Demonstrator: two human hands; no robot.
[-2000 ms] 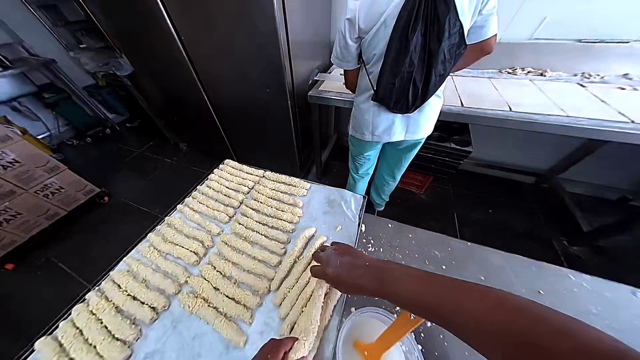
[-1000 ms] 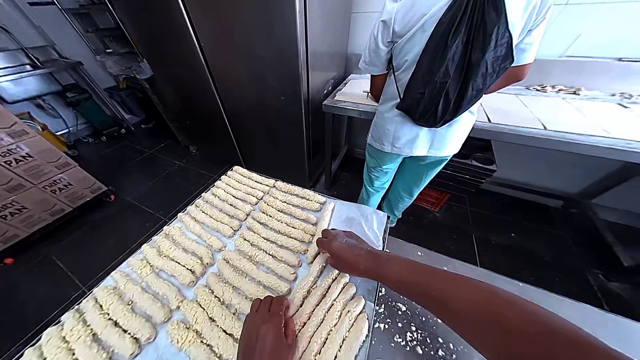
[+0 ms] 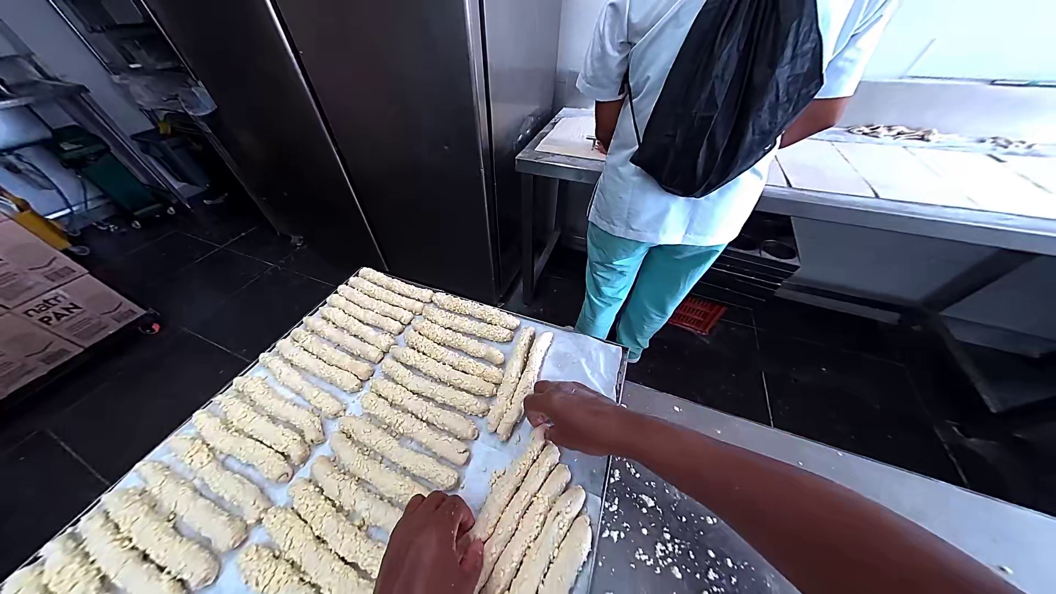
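Observation:
Rows of raw dough sticks coated in pale crumbs [image 3: 437,371] lie on a paper-lined baking tray [image 3: 587,356]. At the tray's right side, my right hand [image 3: 569,412] has its fingertips at the lower end of a dough stick [image 3: 525,384], beside another upright one; whether it grips the stick is unclear. Lower down, my left hand [image 3: 433,540] rests with bent fingers against the leftmost stick [image 3: 507,495] of a slanted group near the tray's right edge. Its fingertips are partly hidden.
Under the tray is a steel table [image 3: 676,528] strewn with crumbs. A person [image 3: 660,165] with a black drawstring bag [image 3: 734,99] stands beyond, at a steel bench [image 3: 899,206] bearing pale sheets. Steel cabinets [image 3: 396,124] stand behind the tray; stacked cartons [image 3: 66,313] are at left.
Two sticks now lie apart, above the slanted group at the tray's right side, where one lay a second ago. The white tub with an orange tool, seen two seconds ago, is out of view.

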